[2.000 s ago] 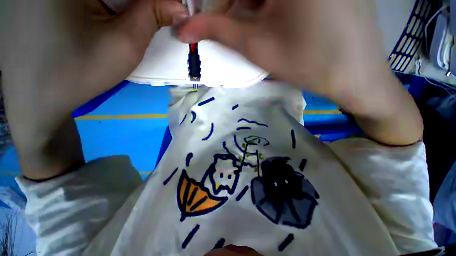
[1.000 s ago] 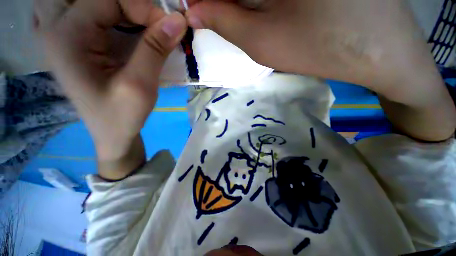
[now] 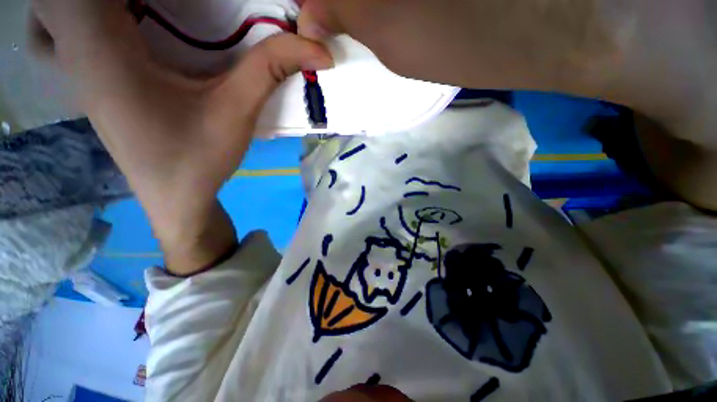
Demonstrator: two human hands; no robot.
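A white glossy panel (image 3: 369, 86) lies at the top middle, its rounded edge towards me. Red and dark paired wires (image 3: 224, 41) curve across it from the upper left to my fingertips. A dark connector (image 3: 315, 102) with red wire above it rests at the panel's near edge. My left hand (image 3: 185, 118) is over the panel's left part, thumb and finger closed on the wires near the connector. My right hand (image 3: 440, 39) comes in from the right, large and partly cut off by the top edge. Its fingertips meet the wires beside my left thumb; what they pinch is hidden.
The blue floor (image 3: 566, 141) with a yellow line shows beyond the bench edge. My cream shirt (image 3: 472, 204) with an umbrella print fills the lower middle. Patterned dark fabric (image 3: 63, 169) and pale fabric (image 3: 39, 251) show at the left. A small white object (image 3: 94, 287) is at lower left.
Compared with a second ago, my left hand has opened out leftwards and more of the curved wires shows. My right forearm has moved up and right. The perforated tray has left the view.
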